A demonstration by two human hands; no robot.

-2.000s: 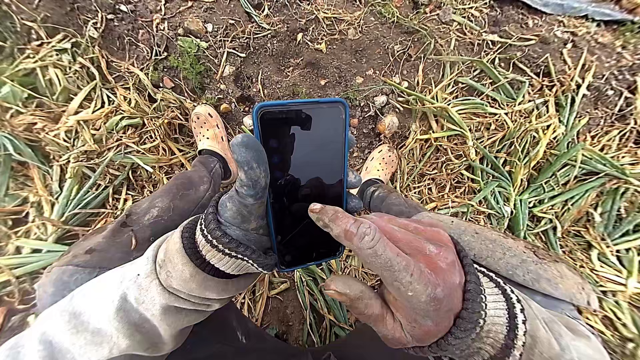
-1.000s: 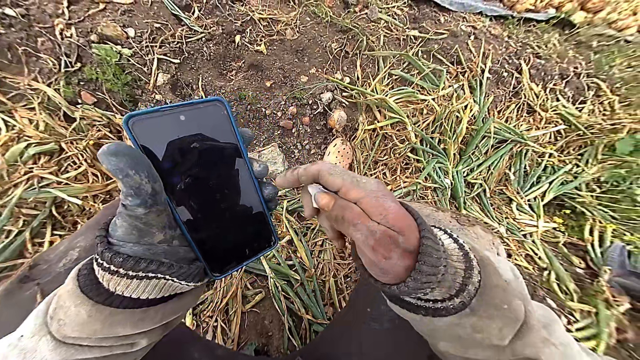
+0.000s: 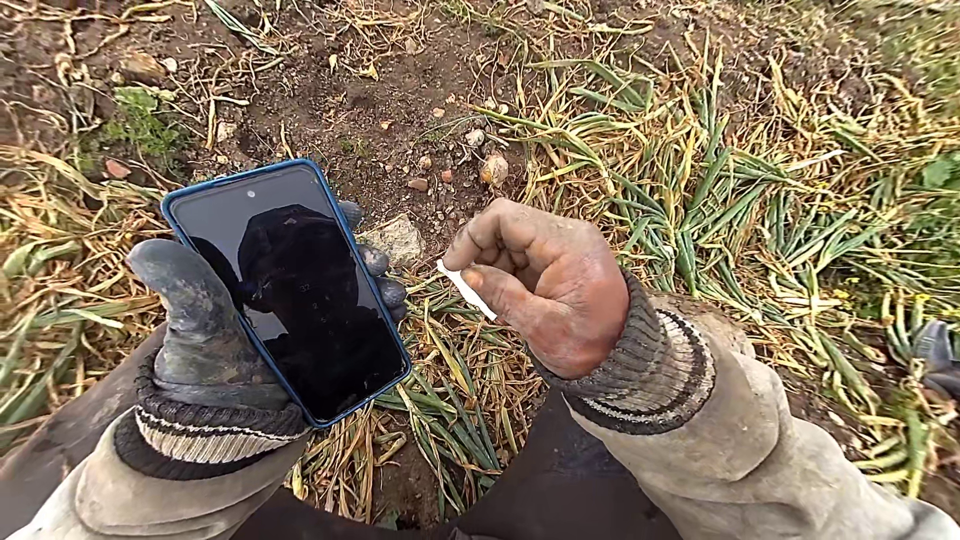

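My left hand [image 3: 214, 330], in a dirty dark work glove, holds a smartphone [image 3: 300, 300] in a blue case, its dark, reflective screen facing up. The gloved thumb lies along the phone's left edge and several fingertips show past its right edge. To the right of the phone, my right hand [image 3: 551, 281] is bare and soiled. It pinches a small white strip [image 3: 466, 291] between thumb and fingers; what the strip is made of I cannot tell. The two hands are apart.
Pulled onion tops [image 3: 697, 195], green and dried, cover the ground on both sides. A pale flat stone [image 3: 395, 240] lies just right of the phone, and a small onion bulb [image 3: 494, 170] rests on the soil beyond. A dark object, perhaps a shoe [image 3: 934, 346], shows at the right edge.
My right hand has moved off the phone's screen to its right, and a white strip now shows in its fingers. The phone has tilted and shifted left. The view has also shifted.
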